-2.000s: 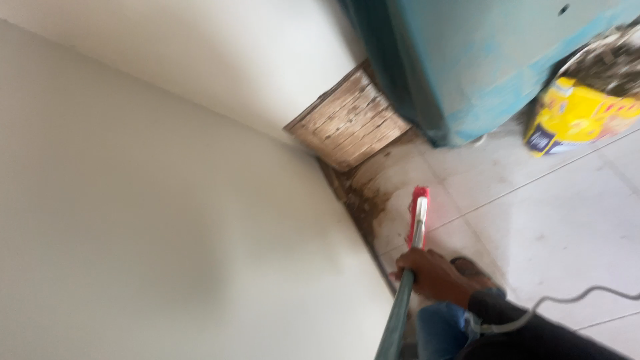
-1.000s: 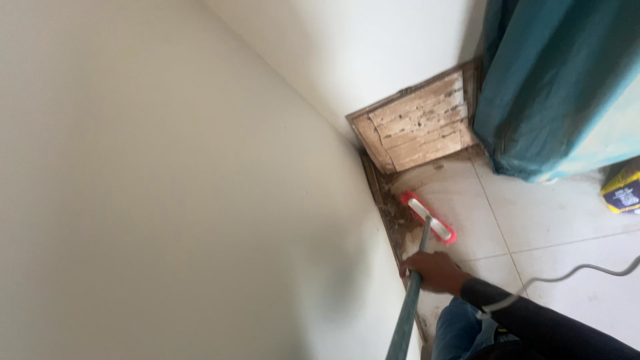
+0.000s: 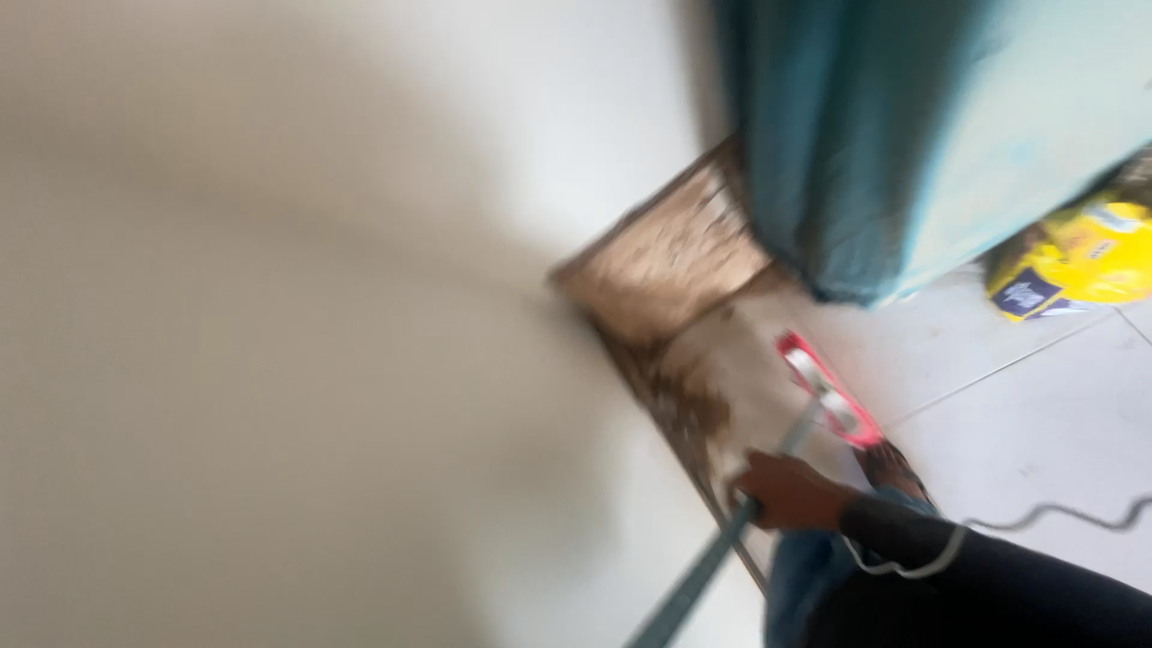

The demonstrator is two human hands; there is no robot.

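Observation:
My right hand [image 3: 792, 490] is closed around the green-grey pole [image 3: 688, 580] of a floor broom or wiper. At the pole's far end, its red and white head [image 3: 828, 391] lies low over the pale floor tiles, close to my foot [image 3: 891, 468]. A brown patch of dirt [image 3: 688, 400] spreads on the floor between the head and the wall's base. My left hand is out of view. Blur hides the head's fine detail.
A pale wall [image 3: 270, 360] fills the left. A worn wooden panel [image 3: 670, 252] is low in the corner. Teal draped material [image 3: 837, 153] hangs beside it. A yellow bag [image 3: 1080, 256] lies on the right. A grey cable [image 3: 1053, 513] runs across my sleeve.
The red and white head has moved from the dirt patch beside the wall, away from the wall, to near my foot. My right hand keeps its hold on the pole. The view has shifted.

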